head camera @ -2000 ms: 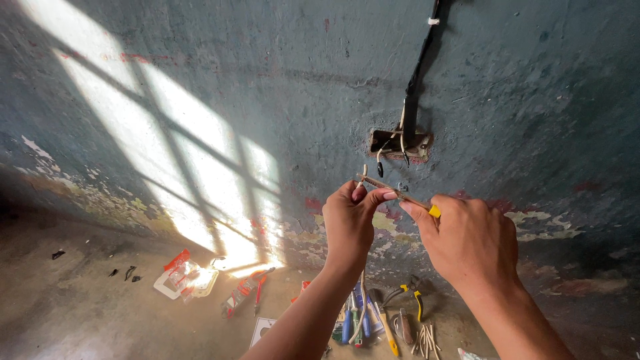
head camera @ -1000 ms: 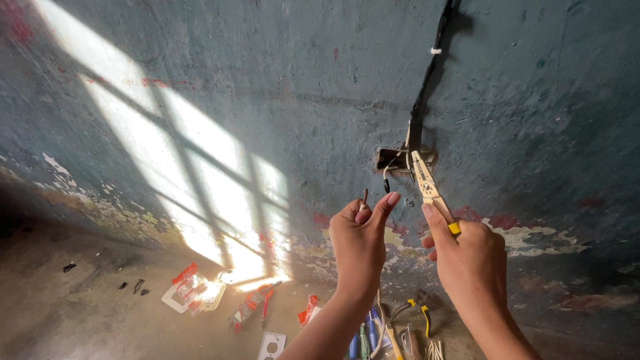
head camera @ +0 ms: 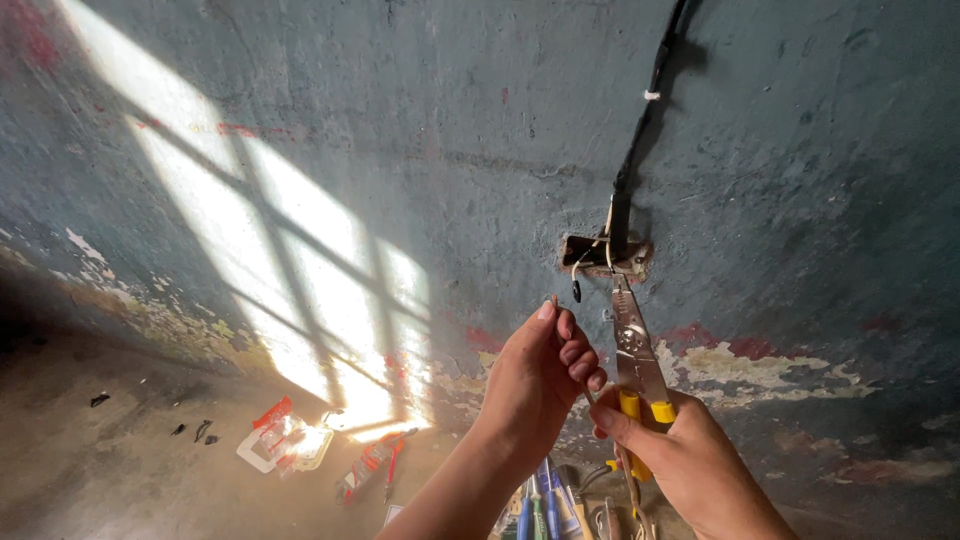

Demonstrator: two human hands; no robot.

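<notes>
My left hand (head camera: 544, 367) pinches the end of an electrical cable (head camera: 588, 393) between thumb and fingers, a short copper-coloured tip showing above the thumb. My right hand (head camera: 660, 450) is closed around the yellow handles of wire strippers (head camera: 634, 337), whose metal jaws point up toward the wall box. The cable runs down past the right thumb. Above the hands, a rectangular electrical box (head camera: 600, 253) is recessed in the wall. Two pale wires come out of it; one wire (head camera: 576, 291) hangs with a black taped end. A black cable (head camera: 639, 135) comes down the wall into the box.
On the floor below lie screwdrivers (head camera: 553, 510) and other tools, partly behind the forearms. Farther left are plastic packaging with a white faceplate (head camera: 259, 452), a red-handled tool (head camera: 391, 472) and black scraps (head camera: 202, 430). Paint peels low on the wall.
The wire strippers, across the cable end two seconds ago, are now upright and apart from its tip. The left hand has turned and still pinches the cable.
</notes>
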